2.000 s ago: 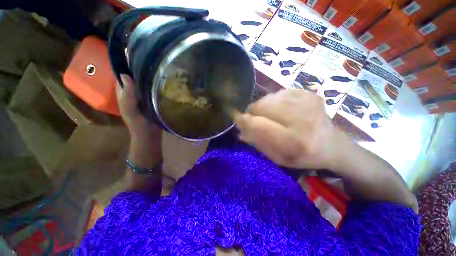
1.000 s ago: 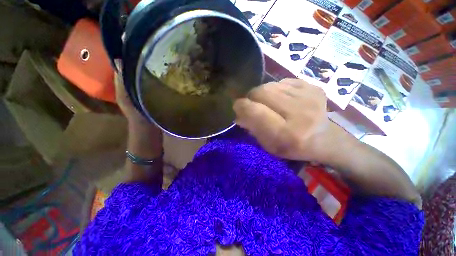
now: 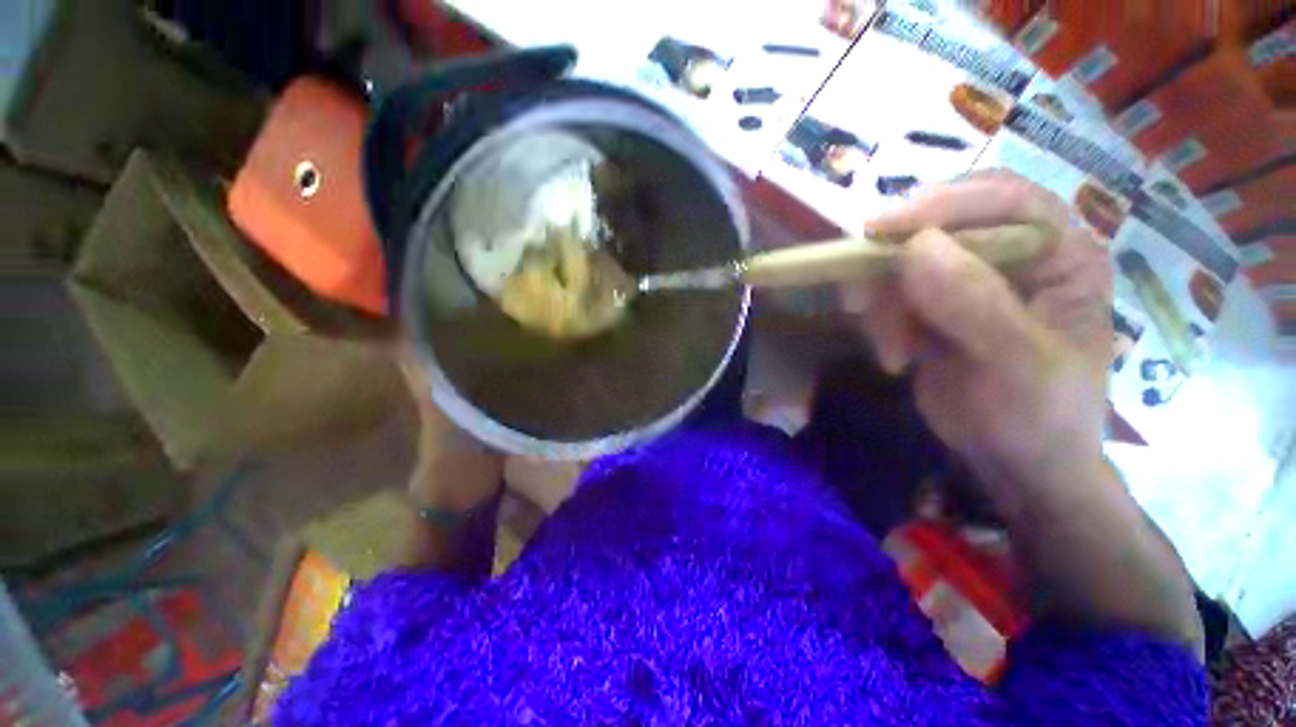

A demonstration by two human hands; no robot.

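A black mug with a steel rim (image 3: 427, 372) is tipped so its wide mouth faces me. Pale brown clumps (image 3: 562, 288) and a whitish patch (image 3: 515, 199) lie inside it. My left hand (image 3: 452, 440) is at the mug's lower left side, mostly hidden behind it. My right hand (image 3: 1002, 305) holds the pale wooden handle of a spoon or brush (image 3: 824, 261). Its thin metal shaft reaches over the mug's right rim, with its end at the clumps. I cannot tell the tip's shape.
Printed white retail cartons (image 3: 910, 93) lie on the white table at the upper right. Orange stacked cartons (image 3: 1208, 121) stand behind them. An orange stool (image 3: 316, 213) and an open brown box (image 3: 185, 305) are at the left. Speckled dark red clothing (image 3: 1258, 668) shows at lower right.
My right hand has moved right and up, away from the mug's rim. The wooden handle and metal shaft now show clearly. The mug sits slightly lower in view.
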